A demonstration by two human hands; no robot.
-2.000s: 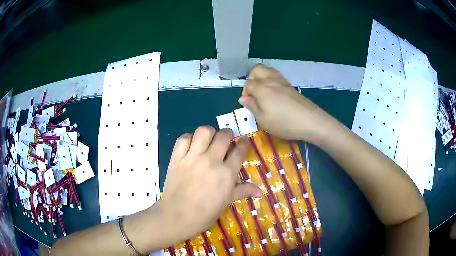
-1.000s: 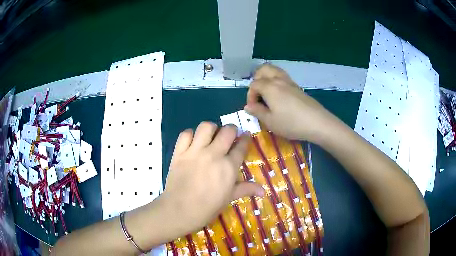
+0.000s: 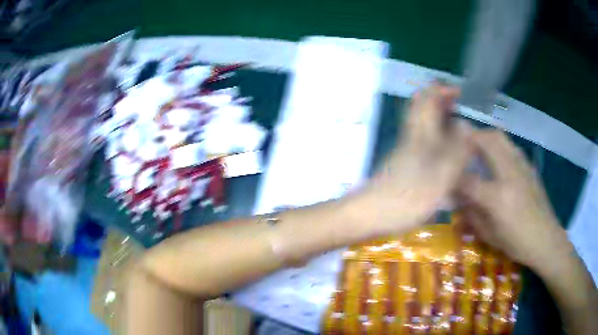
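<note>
The view is blurred. A block of shiny orange wired units (image 3: 426, 281) lies at the bottom right of centre, with dark red wires running lengthwise over it. My left hand (image 3: 423, 154) is raised just beyond the block's top edge, fingers pointing at the rail. My right hand (image 3: 501, 190) is close against its right side, partly over the block's upper right corner. The hands overlap or touch; whether either holds a white square label cannot be told. A long white label sheet (image 3: 321, 124) lies left of the hands.
A heap of white labelled units with red wires (image 3: 177, 131) lies at the left. Beyond it is a clear bag of red-wired parts (image 3: 59, 131). A pale rail (image 3: 216, 49) and upright (image 3: 498, 52) edge the bench. Another white sheet (image 3: 587, 222) shows at the right edge.
The view has swung left, so everything appears further right and more bag shows. My left hand has left the block's surface and come together with my right hand. The white squares at its top edge no longer show.
</note>
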